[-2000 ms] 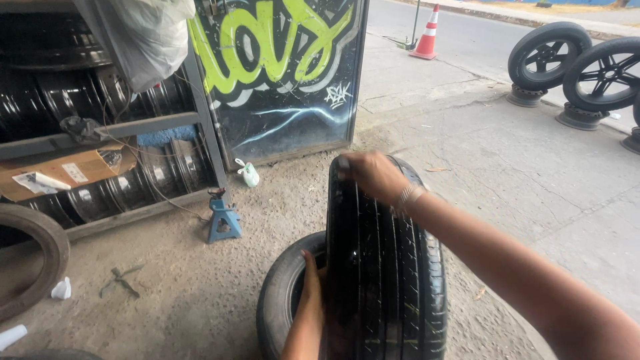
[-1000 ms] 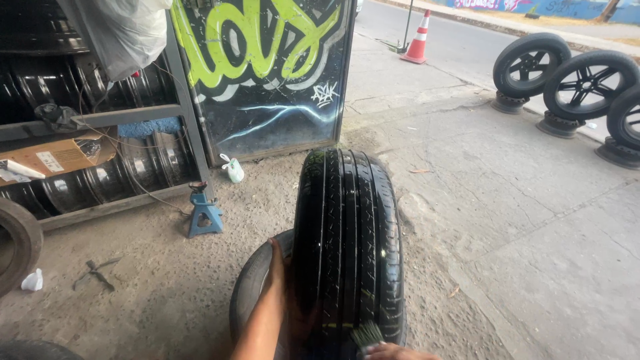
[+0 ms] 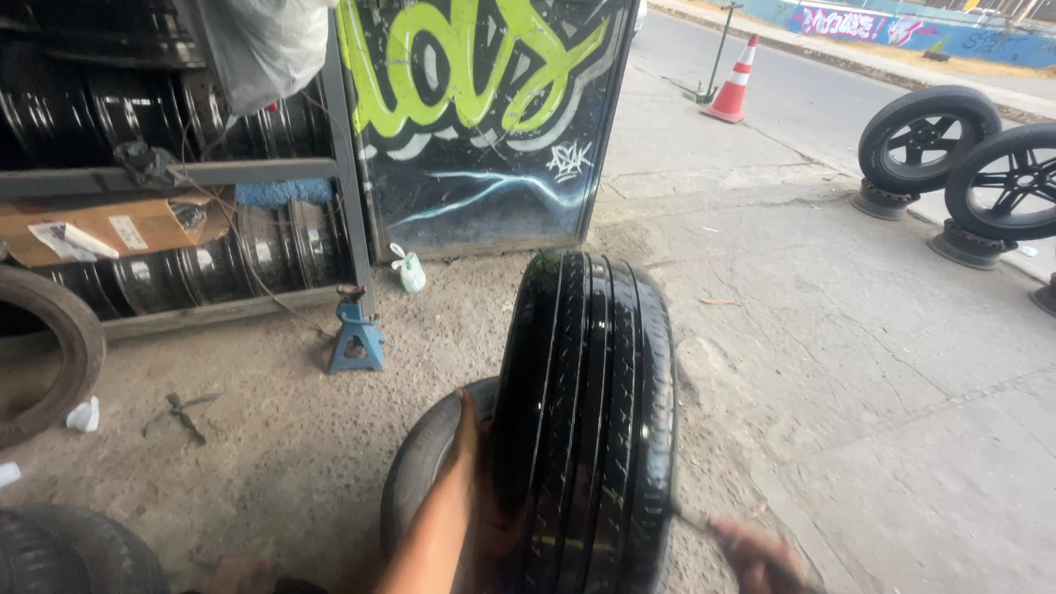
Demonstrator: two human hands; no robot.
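A wet, shiny black tire (image 3: pixel 590 412) stands upright in the lower middle, its tread facing me. Behind and left of it a duller gray tire (image 3: pixel 412 462) lies low, partly covered. My left hand (image 3: pixel 466 441) rests against the left sidewall of the shiny tire, thumb up, most fingers hidden. At the right sidewall, my right hand (image 3: pixel 759 557) is blurred and closed around a thin handled tool (image 3: pixel 697 518), whose tip meets the tire's edge; it looks like a brush, though its bristles are not clear here.
A blue jack stand (image 3: pixel 357 334) stands left of the tires. Beyond it is a metal rack (image 3: pixel 239 169) with wheel rims and a cardboard box (image 3: pixel 124 223). More tires lie at left. A traffic cone (image 3: pixel 734 87) and wheels propped on rims (image 3: pixel 931 140) stand at right.
My right hand has moved from the top of the shiny tire down to its lower right side. My left hand stays at the left sidewall.
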